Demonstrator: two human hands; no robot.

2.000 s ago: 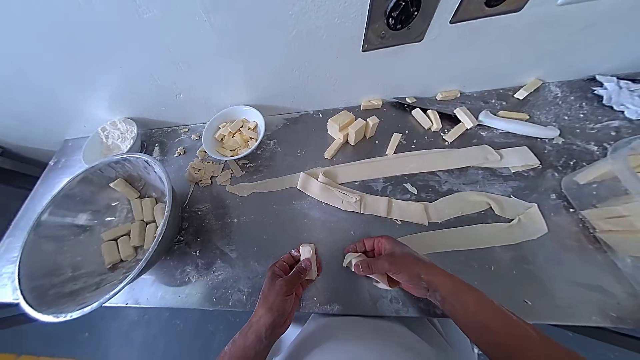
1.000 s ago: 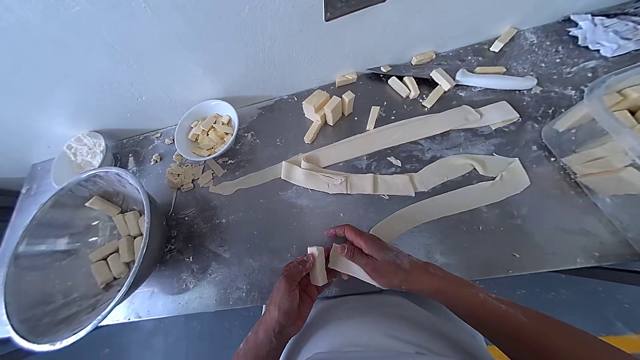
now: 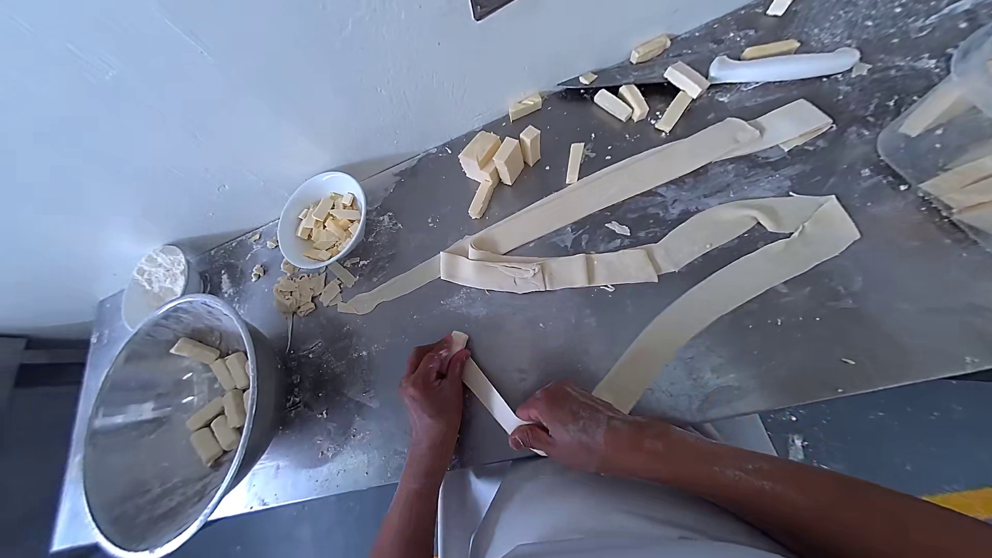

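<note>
My left hand [image 3: 435,381] grips a small piece at the upper end of a narrow dough strip [image 3: 490,394], near the table's front edge. The strip stretches taut down to my right hand [image 3: 564,422], whose fingers pinch its lower end. Just behind my right hand, a long flat dough strip [image 3: 705,298] runs up to the right, folds back and lies in layers at mid-table. A second length of dough [image 3: 620,190] crosses above it. Pale cheese sticks and blocks [image 3: 509,160] lie behind the dough. What my left fingers cover is partly hidden.
A metal bowl [image 3: 252,364] holding several wrapped dough pieces [image 3: 205,447] stands at the left. Behind it are a bowl of flour [image 3: 160,275], a white bowl of cut pieces [image 3: 363,232] and dough scraps [image 3: 298,293]. A white-handled knife [image 3: 783,67] lies near the wall, a plastic container [image 3: 899,147] at right.
My hands were close together a second ago and are now farther apart, with the narrow strip drawn out between them. The long dough on the table lies much as before.
</note>
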